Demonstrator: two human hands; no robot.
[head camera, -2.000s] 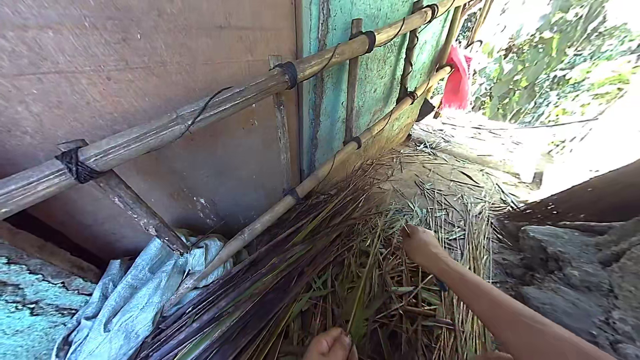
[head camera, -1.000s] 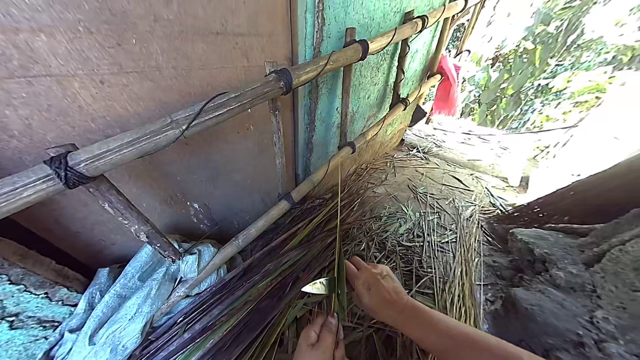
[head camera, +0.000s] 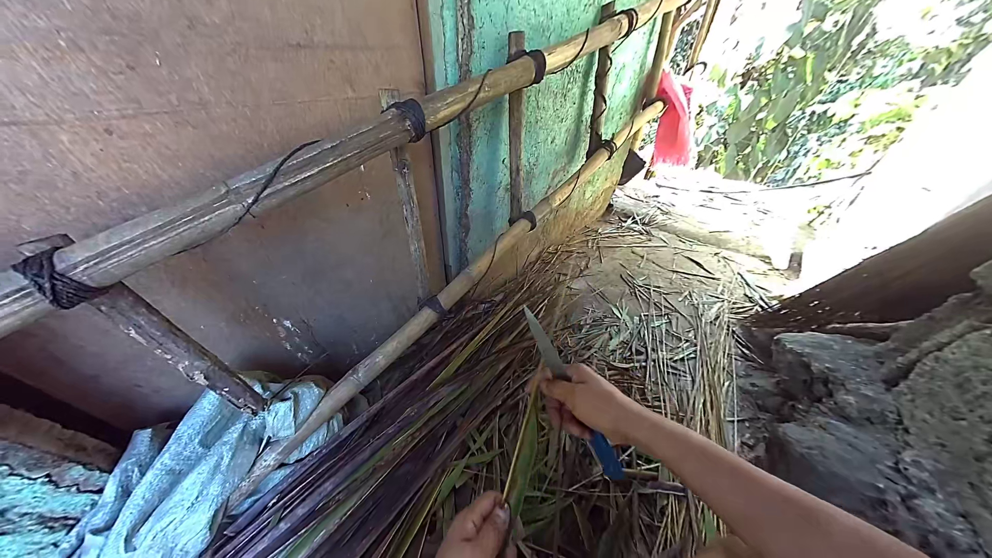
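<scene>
My right hand (head camera: 580, 403), right of the lower middle, is closed around a knife whose blade (head camera: 545, 343) points up and left and whose blue handle (head camera: 606, 456) shows below the hand. A long green leaf strip (head camera: 525, 449) runs between my two hands; its upper end meets the fingers of my right hand. At the bottom edge my left hand (head camera: 477, 527) pinches the lower end of this strip. Beneath and left of the hands lies a pile of long purple and green leaves (head camera: 387, 442).
A bamboo railing (head camera: 310, 174) with a lower bamboo rail (head camera: 387, 349) crosses before the wall panel. A pale blue woven sack (head camera: 201, 457) lies lower left. Dry stalks (head camera: 709, 372) and leaf scraps cover the ground. Rough rocks (head camera: 837, 418) stand right; a red cloth (head camera: 673, 120) hangs at the far end.
The knife blade, which pointed left between the hands a second ago, now points up and left. My right hand has moved up, away from my left hand, along the leaf strip.
</scene>
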